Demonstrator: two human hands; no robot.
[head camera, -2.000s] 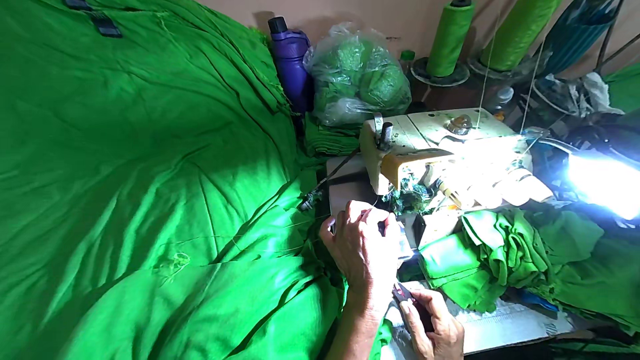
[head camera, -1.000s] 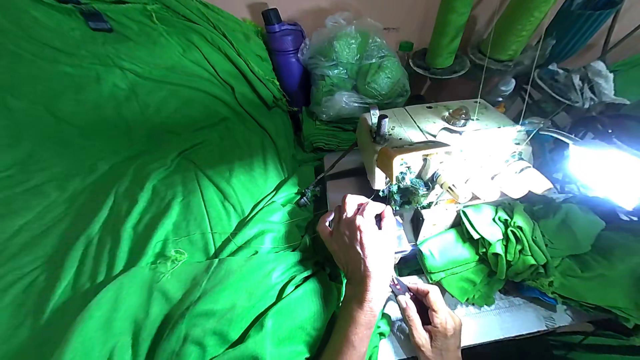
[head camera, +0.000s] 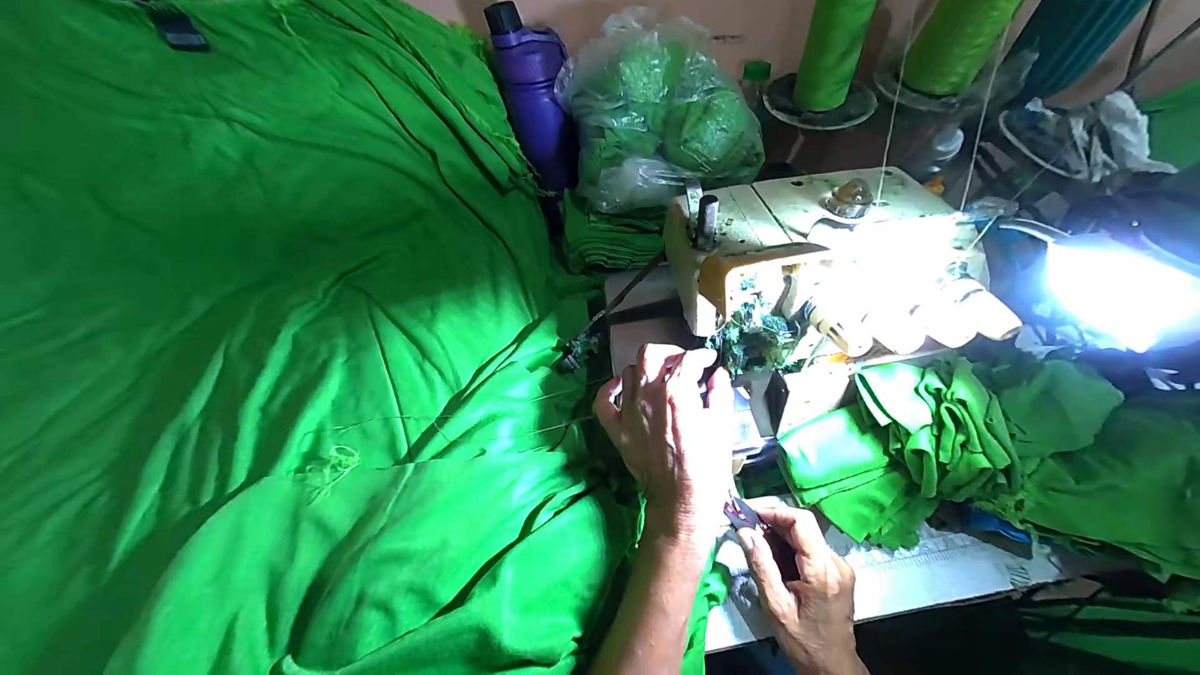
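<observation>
A cream-coloured overlock sewing machine (head camera: 778, 211) stands in the middle, lit brightly, with lint and thread about its needle area. My left hand (head camera: 670, 427) is at the machine's left front, fingers bent; what lies under them is hidden. Below and to the right, my right hand (head camera: 802, 577) pinches a small dark tool (head camera: 742, 513), perhaps thread snips, between thumb and forefinger, close to my left wrist. A large spread of green knit fabric (head camera: 281, 281) covers the left side. Folded green fabric pieces (head camera: 834, 455) lie to the right of my hands.
Behind the machine stand a purple bottle (head camera: 534, 103), a clear plastic bag (head camera: 661, 112) with green bundles, and green thread cones (head camera: 834, 56) on holders. A bright lamp (head camera: 1120, 291) shines at the right. Threads run down to the machine. A white table edge (head camera: 937, 572) shows in front.
</observation>
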